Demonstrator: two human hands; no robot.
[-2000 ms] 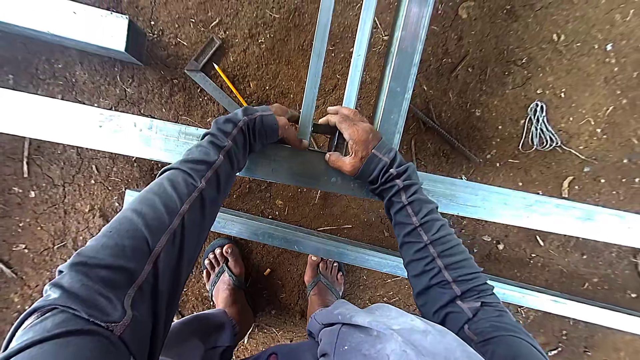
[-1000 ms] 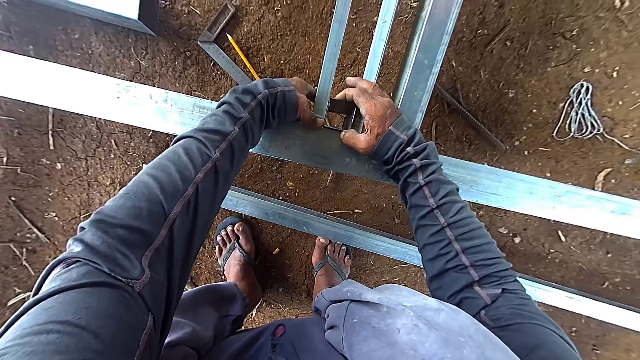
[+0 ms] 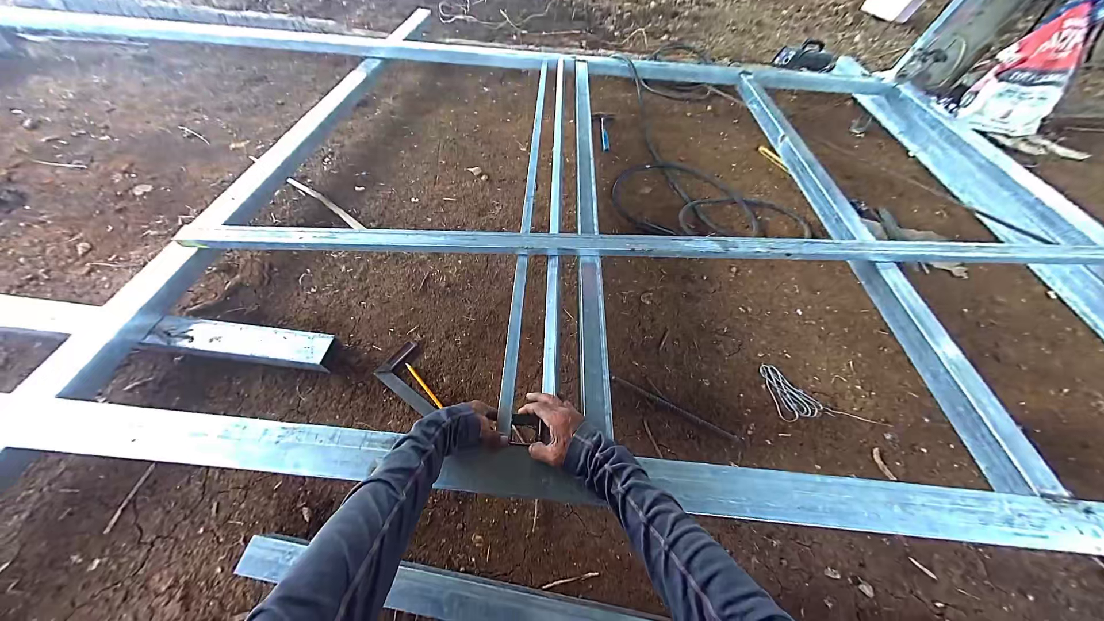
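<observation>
My left hand and my right hand are close together over a wide galvanized steel beam. Between them lies a small dark square-shaped piece, whose kind I cannot tell, with fingers of both hands at its sides. Two narrow steel profiles run away from the hands, the left one passing beside my left fingers. A wider steel profile lies right of my right hand. A try square and a yellow pencil rest left of my left hand.
A steel crosspiece spans the long profiles. Beyond it are a hammer and a black cable. A coiled cord and a rod lie on the soil at right. A short steel channel sits at left; another beam crosses below.
The view has tilted up and shows more of the steel frame; the feet are out of sight. Both hands remain at the dark piece on the beam.
</observation>
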